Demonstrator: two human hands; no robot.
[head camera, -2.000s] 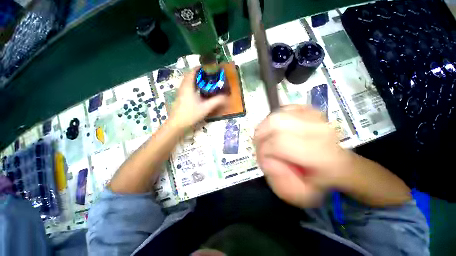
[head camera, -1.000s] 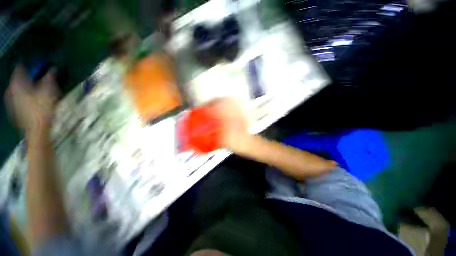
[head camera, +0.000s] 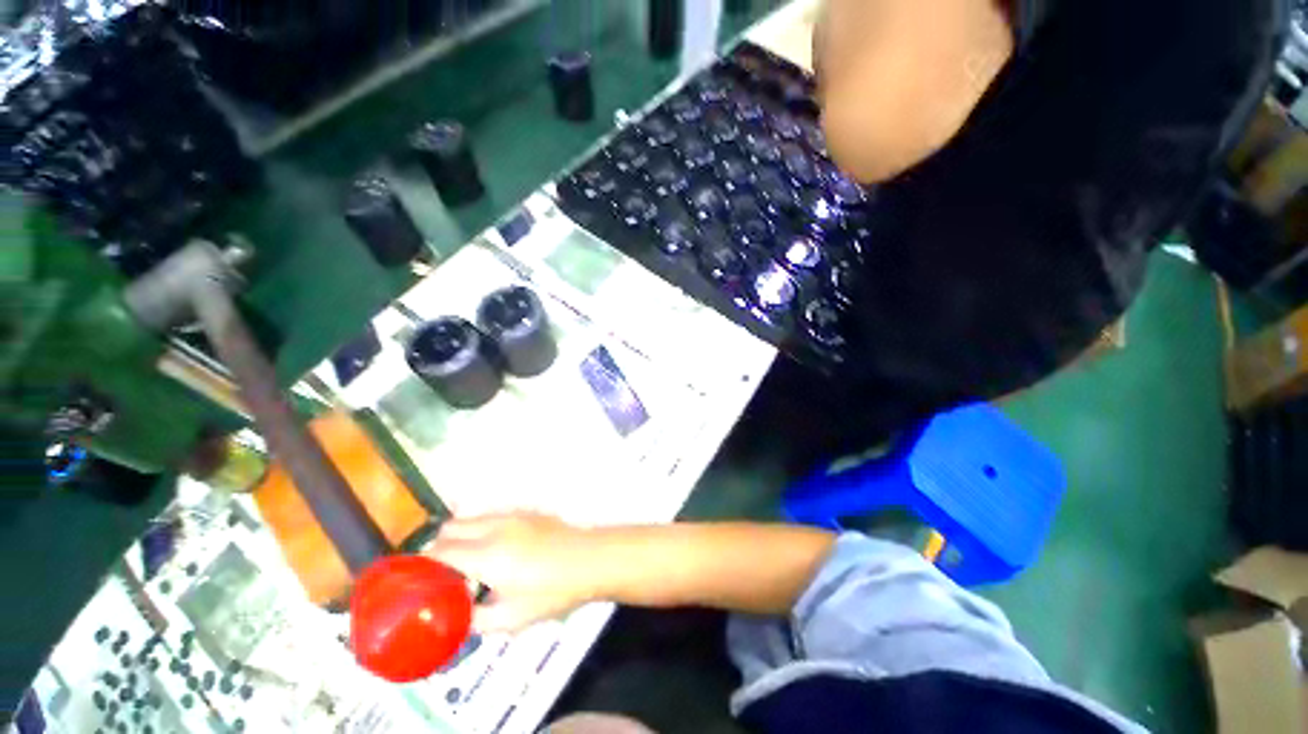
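The green press (head camera: 86, 330) stands at the left, with its brass-coloured ram (head camera: 230, 462) above the orange pad (head camera: 344, 495). The pad holds no housing. The dark lever (head camera: 294, 445) slants down to its red knob (head camera: 412, 617). My right hand (head camera: 517, 574) is right beside the knob, its fingers partly hidden behind it; I cannot tell whether it grips anything. My left hand is out of the picture. Two black cylindrical housings (head camera: 455, 361) (head camera: 517, 331) stand side by side on the printed cover.
More black housings (head camera: 380, 220) (head camera: 448, 161) (head camera: 570, 86) stand on the green surface. A black pocketed tray (head camera: 689, 187) lies at the bench's far end, beside a person's arm (head camera: 911, 86) and dark clothing. A blue stool (head camera: 990, 488) is on the floor. Small dark discs (head camera: 144, 674) lie lower left.
The view has swung right. My left hand, which held a housing under the press, has left the picture. My right hand has gone from gripping the lever to beside its knob.
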